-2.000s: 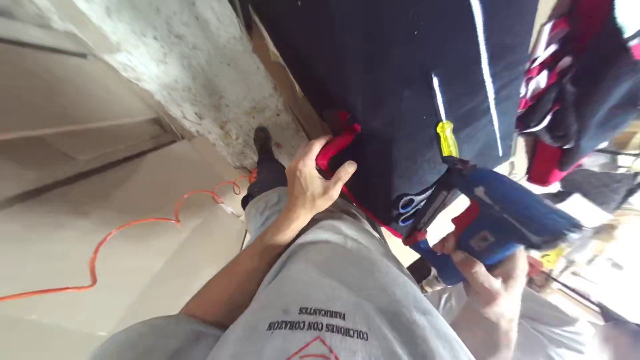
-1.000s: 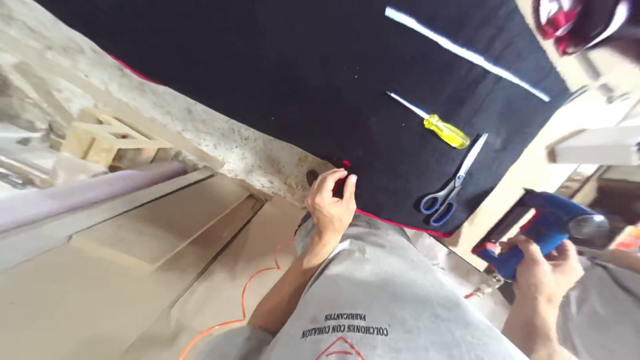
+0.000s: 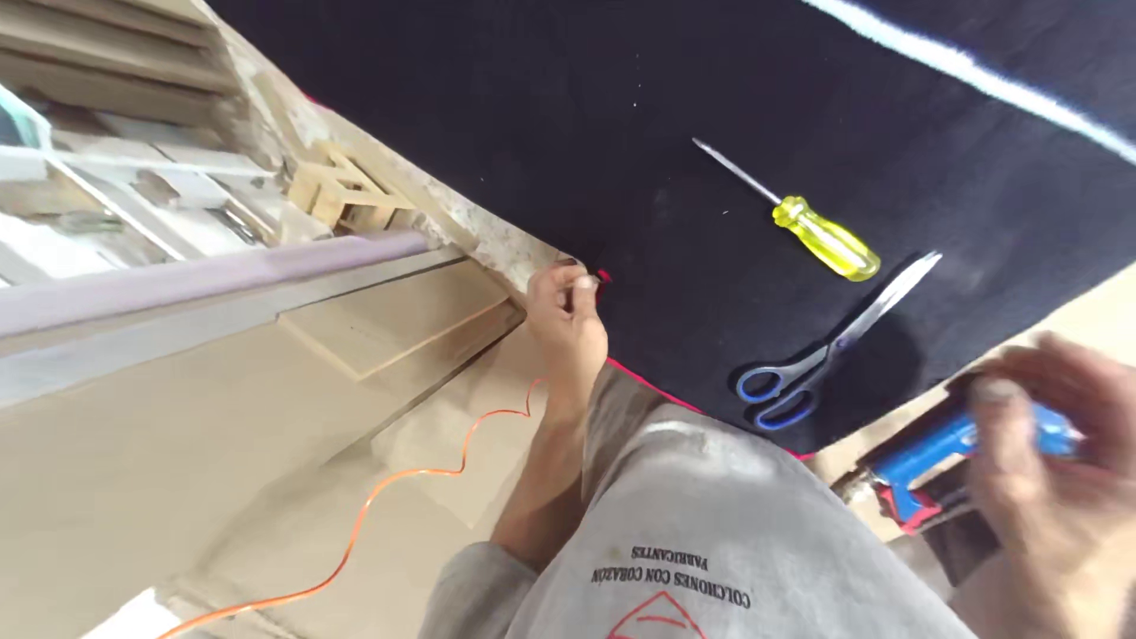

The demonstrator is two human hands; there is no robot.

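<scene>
Dark fabric (image 3: 532,115) with red edging spreads over the work surface. My left hand (image 3: 568,311) pinches its edge beside a small red piece (image 3: 604,276). At the right, my blurred right hand (image 3: 1047,444) has thumb and fingers apart over a blue staple gun (image 3: 923,457), which it partly hides; any contact is unclear. On the fabric between my hands lie a screwdriver with a yellow handle (image 3: 825,240) and, nearer my right hand, scissors with blue-ringed handles (image 3: 834,346).
A thin orange hose (image 3: 390,479) curves across the beige panels at the lower left. A small wooden frame (image 3: 342,195) stands beyond the fabric's left edge. A white line (image 3: 967,71) crosses the fabric at the upper right.
My right hand gripped the staple gun one second ago; its fingers are now spread over it, and the tool has turned. The screwdriver and scissors rest on the fabric as before.
</scene>
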